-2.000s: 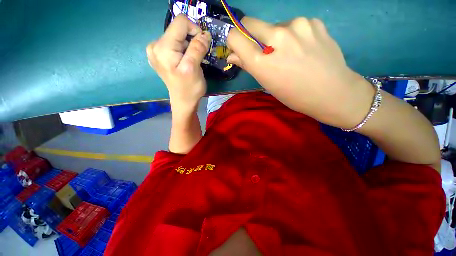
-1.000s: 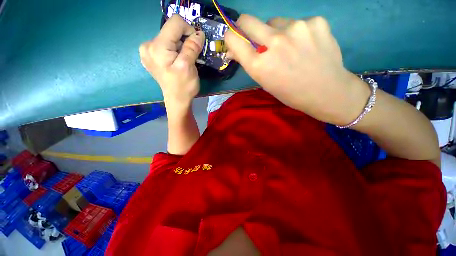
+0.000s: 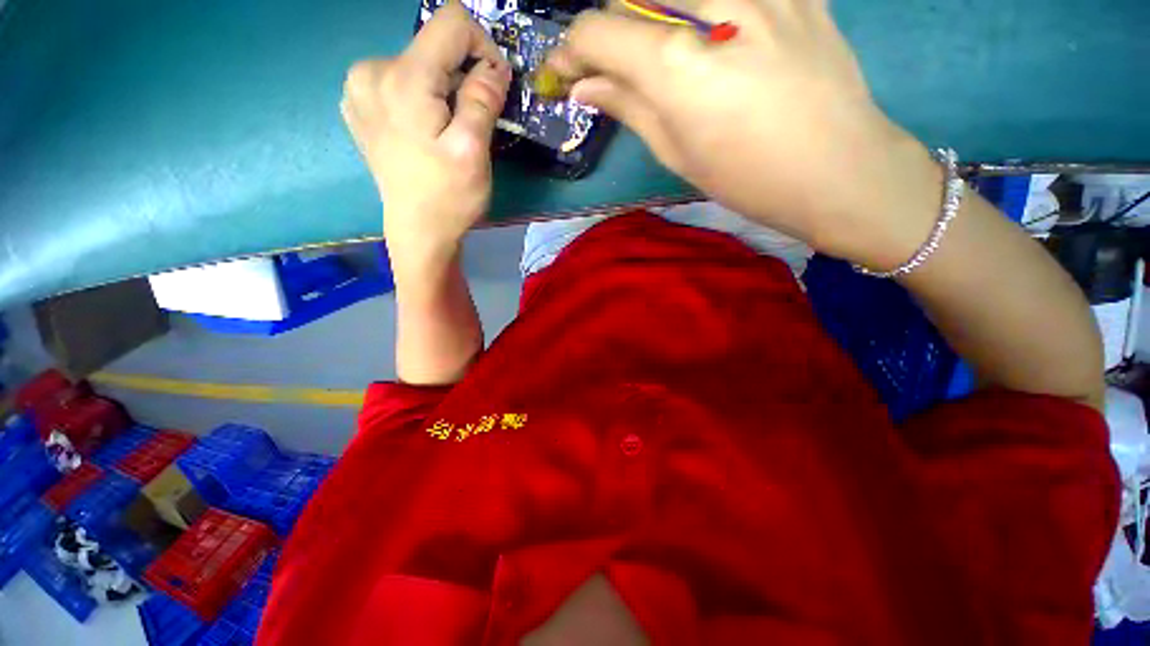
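A black camera module (image 3: 586, 149) lies on the green mat at the top edge of the picture, partly cut off, its circuit board (image 3: 527, 78) facing up. My left hand (image 3: 435, 120) pinches at the board's left side; what its fingertips hold is too small to tell. My right hand (image 3: 744, 120) is over the module's right side, thumb and finger close together at a yellow part (image 3: 550, 83) on the board. A red plug connector (image 3: 723, 32) on thin coloured wires lies over the back of my right hand. The module's far end is out of the picture.
The green mat (image 3: 227, 139) ends just below the module. Blue and red crates (image 3: 214, 555) stand on the floor at lower left. A white box (image 3: 221, 293) in a blue tray is under the bench edge. A blue crate (image 3: 883, 334) and white items are at right.
The module sits slightly higher in the picture. My left hand has shifted a little left. My right hand has moved up, and the red plug with its wires has moved up and right.
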